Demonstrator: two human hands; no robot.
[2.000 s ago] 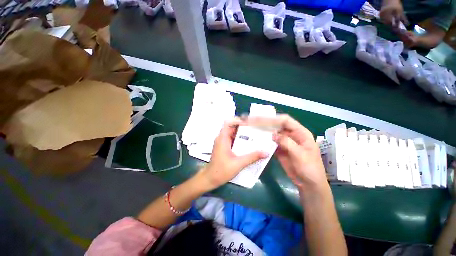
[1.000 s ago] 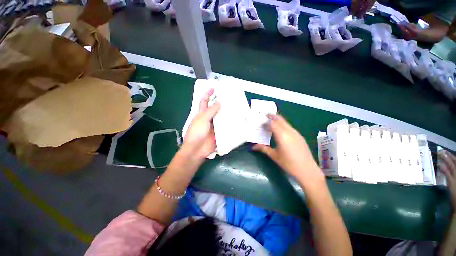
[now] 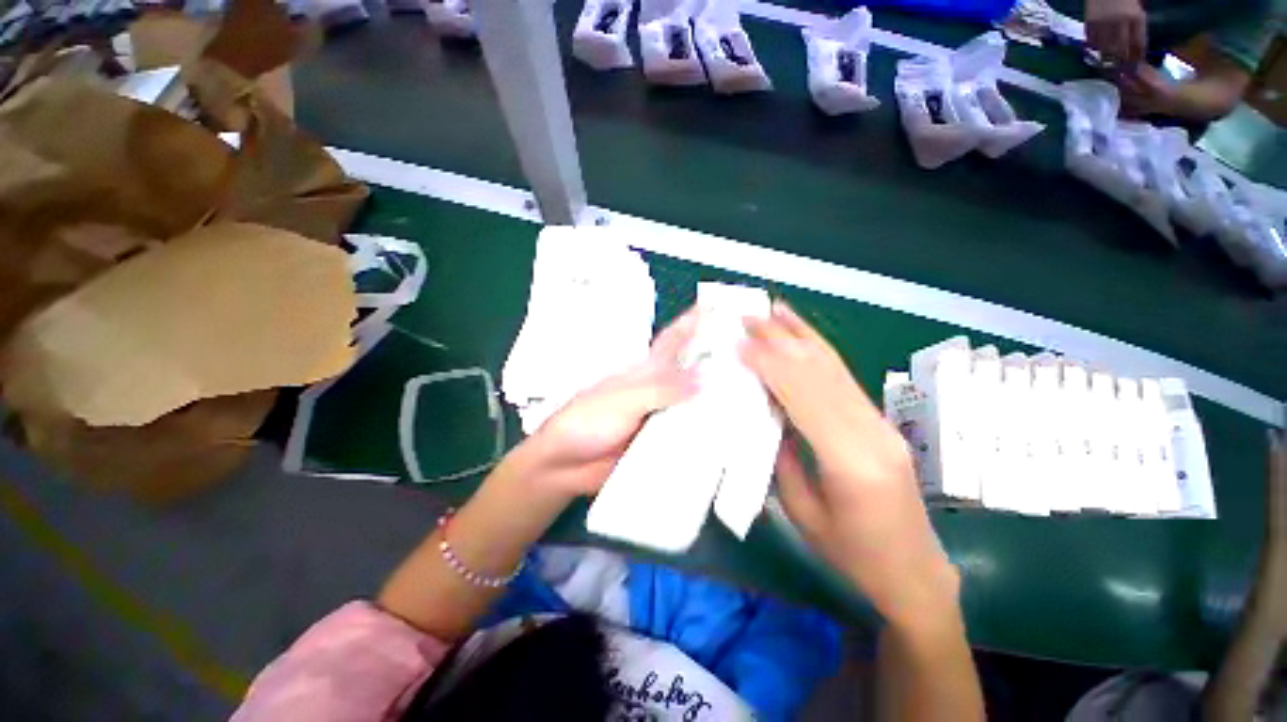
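A flat white card [image 3: 656, 487] with rounded corners slants between my hands over the bench. My left hand [image 3: 607, 416] holds it from the left side. My right hand [image 3: 833, 423] is on a second, narrower white piece [image 3: 748, 487] beside it, fingers over its upper part. A low pile of small white cards [image 3: 733, 296] shows just behind my fingertips. The larger stack of flat white cards [image 3: 582, 310] lies to the left of my hands.
White retail boxes [image 3: 1059, 437] stand in an overlapping row at right. Crumpled kraft paper [image 3: 184, 325] and pale strapping loops [image 3: 452, 423] lie left. A grey post [image 3: 529, 113] rises behind the card stack. Bagged products [image 3: 967, 106] line the far belt; a person's hands [image 3: 1129, 57] are beyond.
My left hand has moved from the larger stack to the centre with a card. My right hand has closed in on the pieces there. The bagged products have shifted right.
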